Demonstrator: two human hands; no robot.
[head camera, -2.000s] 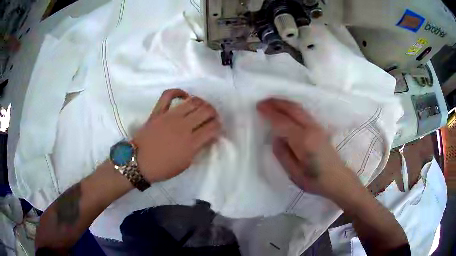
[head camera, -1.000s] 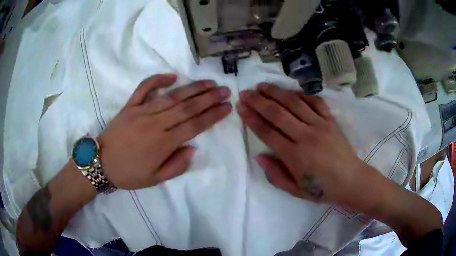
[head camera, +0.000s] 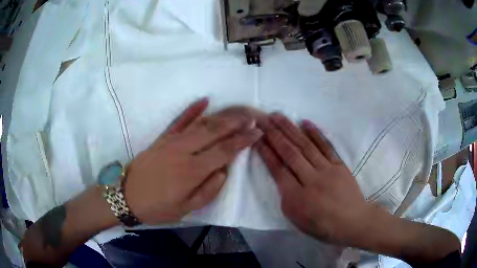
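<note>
White garment panels (head camera: 172, 78) with double dark stitching lie spread under the machine head. A straight seam (head camera: 257, 86) runs from the presser foot (head camera: 252, 54) down toward my hands. My left hand (head camera: 183, 162) lies on the cloth left of the seam, blurred at the fingertips. My right hand (head camera: 308, 178) lies flat on the cloth right of the seam. The fingertips of both hands meet or nearly meet over the seam, hiding part of it. Neither hand grasps the cloth. An angular double-stitched outline (head camera: 389, 146) shows at the right.
The sewing machine head (head camera: 261, 23) stands above the cloth at the top, with ribbed tension knobs (head camera: 353, 41) to its right. Loose white pieces (head camera: 455, 201) lie on a brown board at the right. Dark clothing shows below the cloth's front edge.
The machine head sits slightly higher in view. My hands have moved toward me, away from the presser foot, and more cloth shows between them and it. The fingertips are closer together.
</note>
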